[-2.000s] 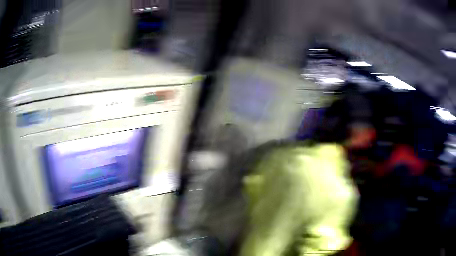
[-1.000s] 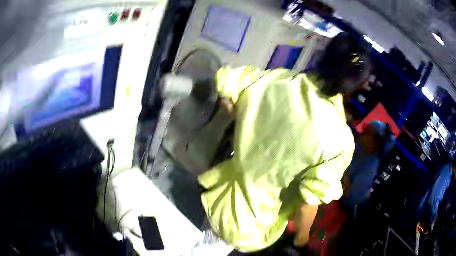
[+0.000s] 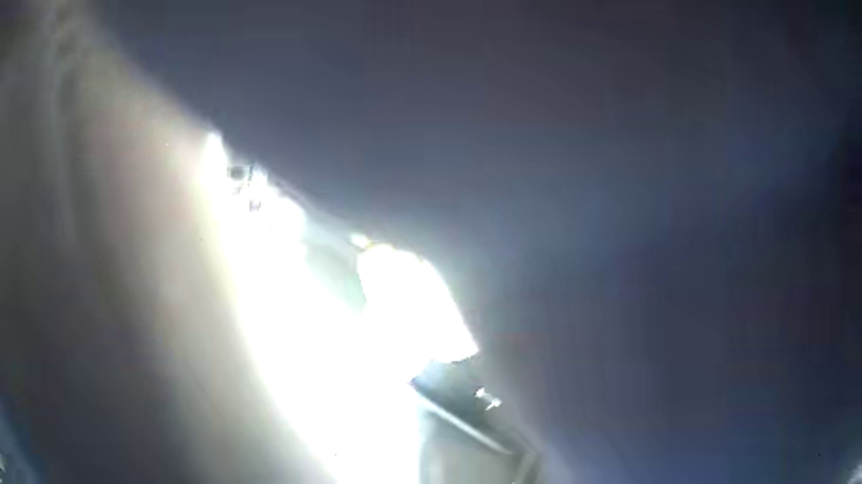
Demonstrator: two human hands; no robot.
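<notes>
A dark blue-grey blur [image 3: 614, 189], very close to the camera, covers the top and right of the view. A pale brownish blur [image 3: 132, 246] covers the left side. I cannot tell what either is. Between them is an overexposed white area [image 3: 331, 359] with no readable detail. Neither my left hand nor my right hand can be made out, and no held thing can be seen.
A dark shape with a pale edge [image 3: 463, 421] shows at the bottom centre, too blurred to name. Small dark marks [image 3: 246, 180] show at the upper end of the bright gap.
The cream cabinet with its screen, the dark phone-like item on the white bench and the person in the yellow-green jacket are no longer recognisable. Close blurs and glare now fill the view.
</notes>
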